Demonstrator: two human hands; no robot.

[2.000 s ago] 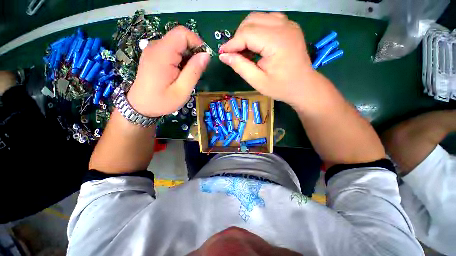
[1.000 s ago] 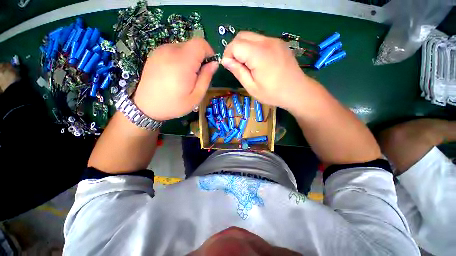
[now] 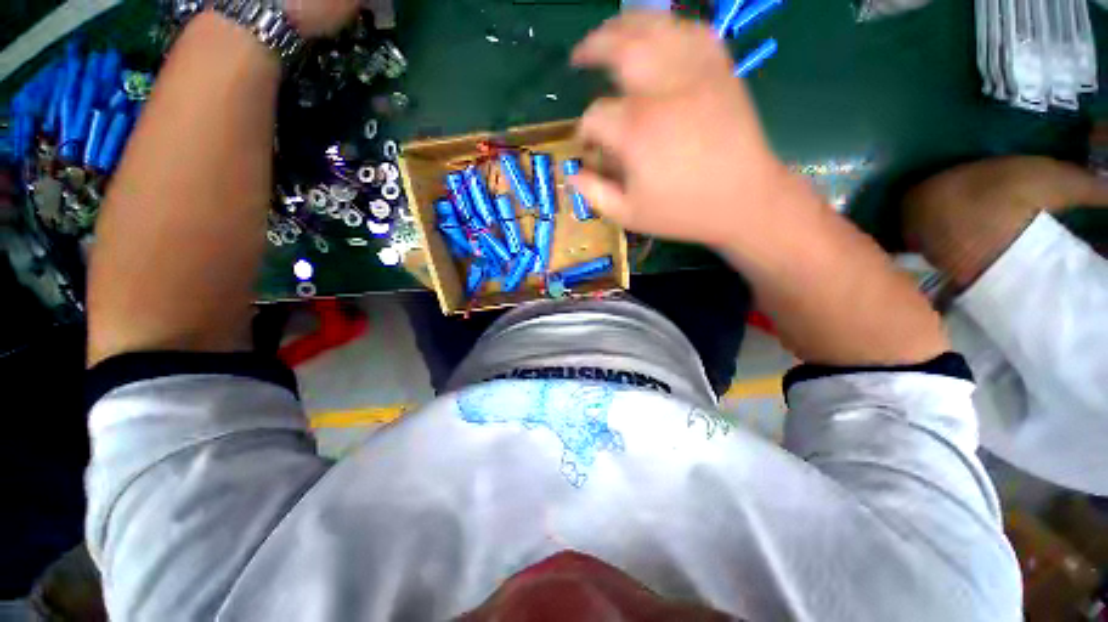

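Note:
A shallow cardboard box (image 3: 445, 277) at the bench's near edge holds several blue battery cells (image 3: 519, 180) with thin red and dark wires. My right hand (image 3: 662, 128) is over the box's right side, slightly blurred, with thumb and fingers apart and nothing seen in it. Its fingertips are close to a blue cell at the box's right. My left hand (image 3: 321, 15) is at the top edge, mostly cut off, over the heap of wired boards (image 3: 371, 61); its fingers are hidden.
Another pile of blue cells (image 3: 75, 107) lies far left. Small white rings (image 3: 352, 201) are scattered left of the box. More blue cells (image 3: 756, 56) lie upper right. White plastic frames (image 3: 1033, 55) are stacked at the far right. Another person's arm (image 3: 1008, 219) rests at right.
My hands have parted: the left went up and left to the board heap, the right came down to the box. The view has shifted, so bench things appear higher and further left.

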